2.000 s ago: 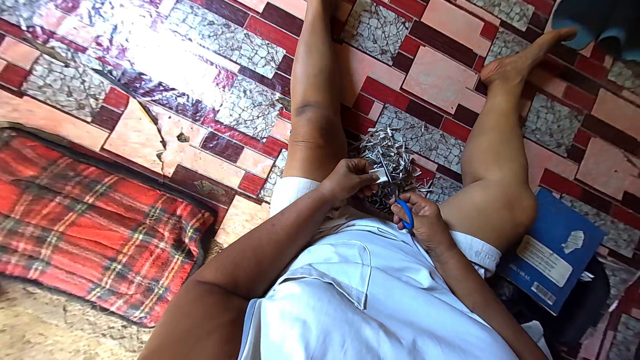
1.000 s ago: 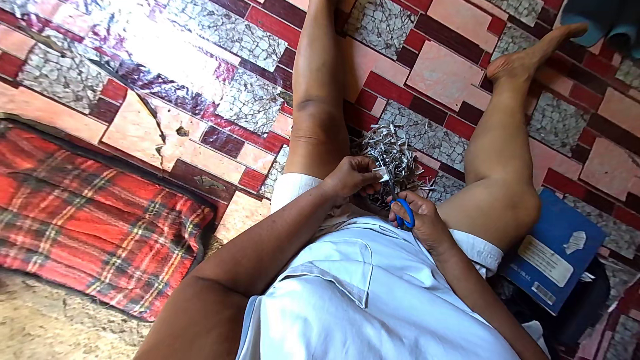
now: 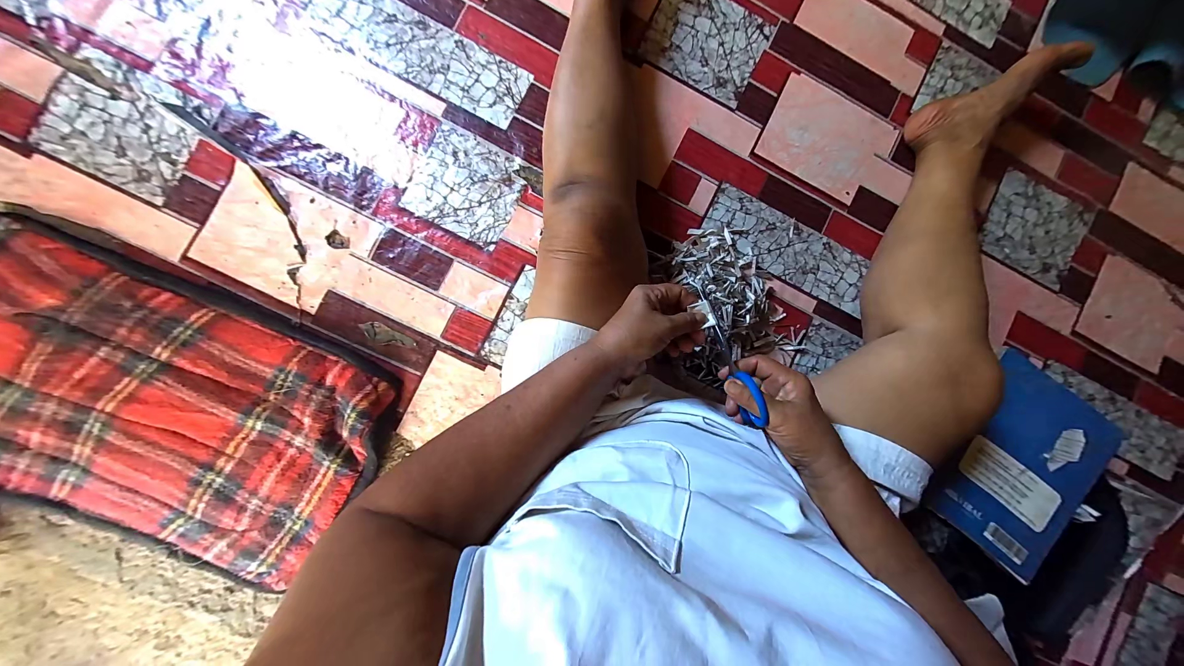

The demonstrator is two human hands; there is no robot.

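My left hand pinches a small whitish piece, perhaps paper, between thumb and fingers. My right hand is closed around the blue handle of a pair of scissors, whose blades point up and left toward that piece. Whether the blades touch it is too small to tell. Just beyond both hands, a heap of thin, cut silvery-white strips lies on the floor between my legs. My fingers hide part of the scissors' handle and much of the pinched piece.
A red plaid padded mat lies at the left. Beside my right knee rests a blue book or folder with a printed label, over a dark object. The tile-patterned floor covering is torn at the left. Dark bluish objects stand at the upper right.
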